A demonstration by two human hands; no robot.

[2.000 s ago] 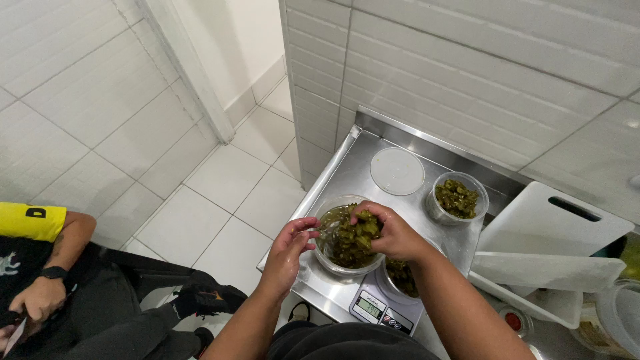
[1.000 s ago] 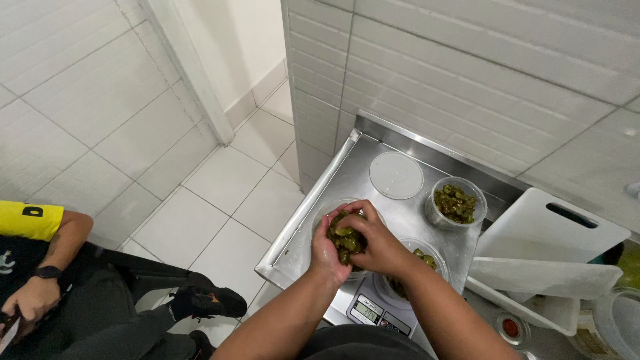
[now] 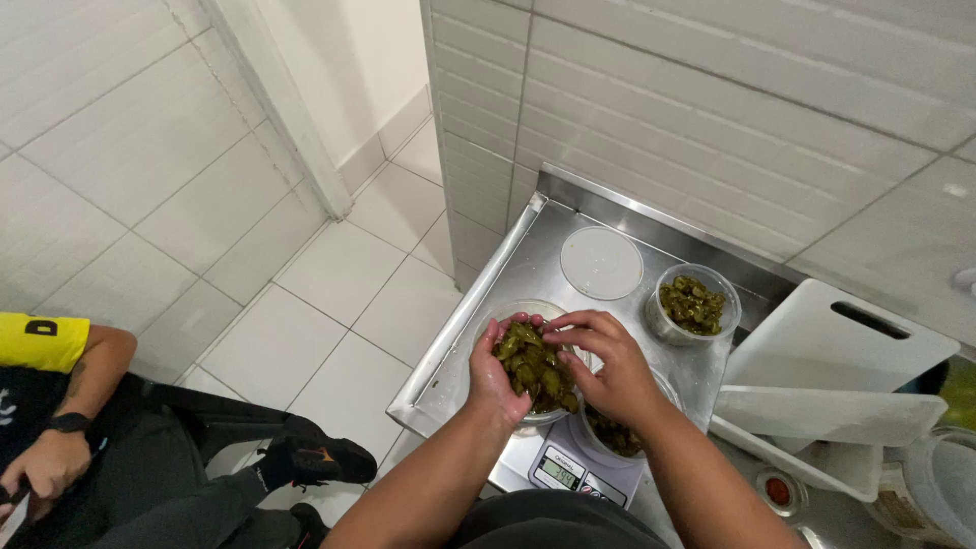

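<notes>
My left hand (image 3: pixel 497 374) is cupped around a heap of sliced green pickles (image 3: pixel 536 368) over a round clear tub (image 3: pixel 488 320). Fingers of my right hand (image 3: pixel 606 358) are bent at the heap's right side, near or touching the slices; nothing is plainly held in them. Partly beneath my right hand, a second clear tub with pickles (image 3: pixel 612 433) rests on a digital kitchen scale (image 3: pixel 585 471). Farther back at the right stands a third plastic tub (image 3: pixel 662 328) holding pickles. A round translucent lid (image 3: pixel 602 262) lies flat on the stainless steel table (image 3: pixel 534 248).
White cutting boards (image 3: pixel 823 343) lean at the right, with a small container of red powder (image 3: pixel 778 490) and a large clear container (image 3: pixel 938 465) near them. Tiled walls border the table. At the left sits a person (image 3: pixel 69 450) with a foot stretched toward the table.
My hands were closed together around pickles one second ago; now my right fingers are apart from my left hand and the heap lies more exposed. The seated person's foot has come into fuller view since two seconds ago.
</notes>
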